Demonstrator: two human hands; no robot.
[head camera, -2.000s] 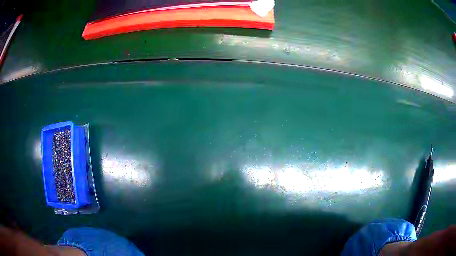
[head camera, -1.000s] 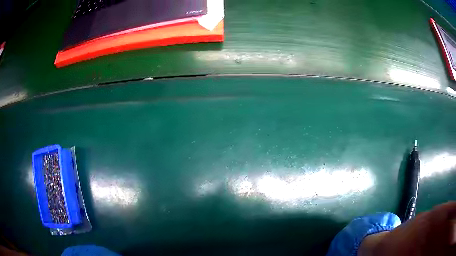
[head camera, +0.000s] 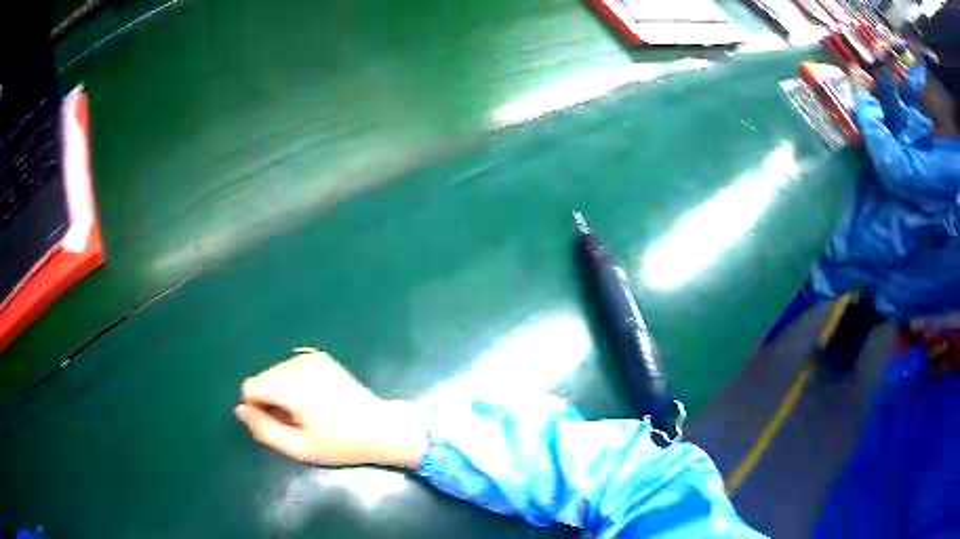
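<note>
My right hand (head camera: 321, 411) is over the green bench at lower centre. Its fingers are loosely curled, with a small dark gap between them, and I see nothing in them. Its blue sleeve crosses to the bottom right. The black electric screwdriver (head camera: 623, 316) lies on the bench beyond the forearm, metal bit pointing away, with a small loop at its rear against the sleeve. My left hand is not in view.
A laptop (head camera: 37, 200) with black keys lies at the left on a red-orange board (head camera: 63, 276). More red-edged boards (head camera: 690, 44) are at the far right. A person in a blue smock (head camera: 916, 211) stands right, above grey floor with a yellow line.
The view has swung to the right. The screwdriver now shows near the centre, and the blue screw tray has left the view. My right hand now reaches leftward across the near bench.
</note>
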